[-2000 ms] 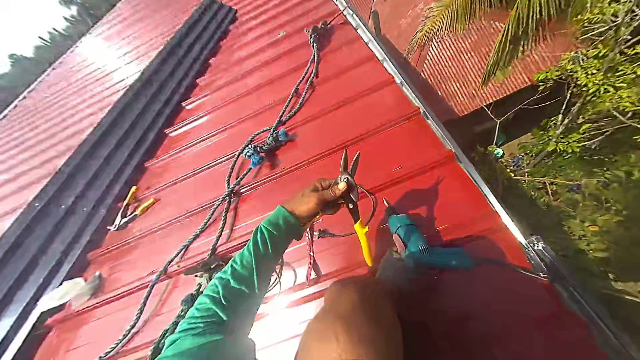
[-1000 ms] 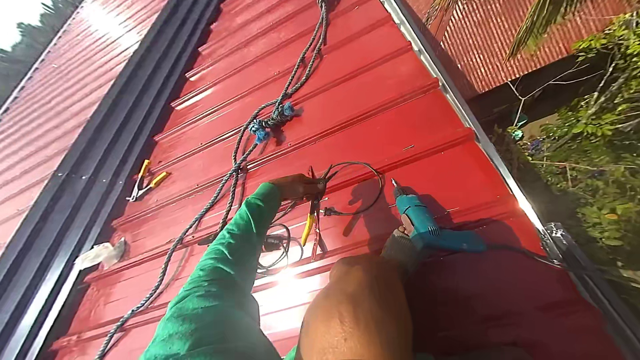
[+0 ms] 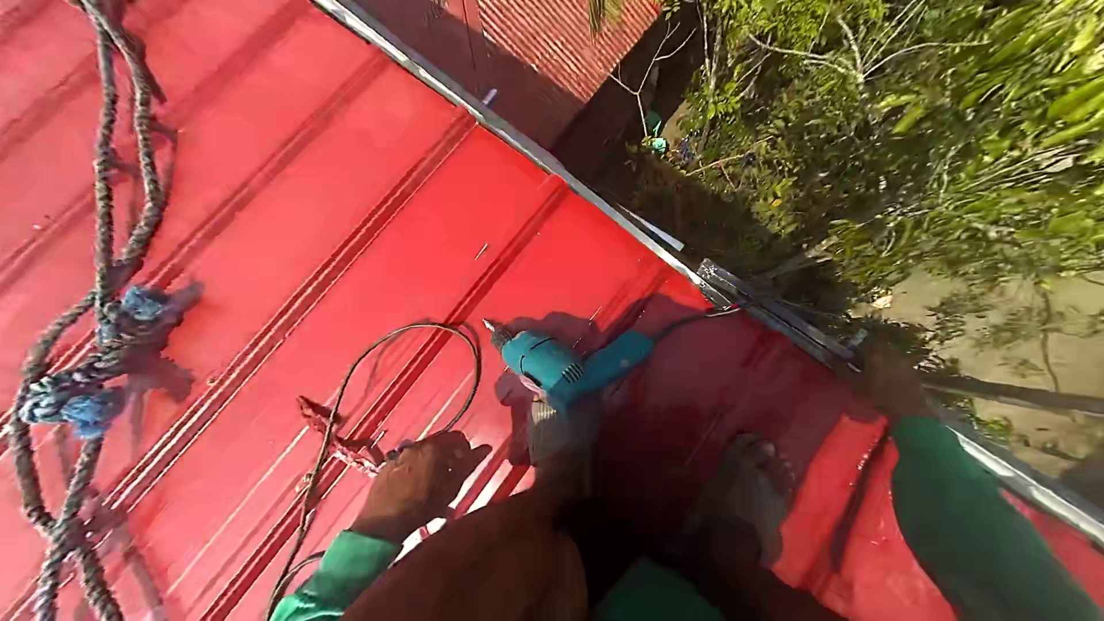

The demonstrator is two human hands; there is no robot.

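My left hand (image 3: 423,483), in a green sleeve, is low on the red metal roof beside a thin black cable loop (image 3: 477,362) and a frayed red cord (image 3: 332,427). Its fingers are curled down, and whether they grip anything is hidden. At the roof's edge on the right, my right hand (image 3: 893,379) is blurred and dark, near the dark metal edge piece (image 3: 776,315); its fingers cannot be made out. A teal power drill (image 3: 548,362) lies against my foot, its bit pointing up-left, its cord running toward the edge.
Thick knotted rope (image 3: 108,259) with blue strands lies at left. Raised ribs cross the roof. Pale edge trim (image 3: 552,159) borders a drop to trees (image 3: 819,129) and ground, with a lower rusty roof (image 3: 569,52) beyond. My other foot (image 3: 755,483) stands near the drill.
Two seconds ago my left hand held yellow-handled snips; they are out of view now. My right hand has come into view at the roof's edge. The view has swung right and down.
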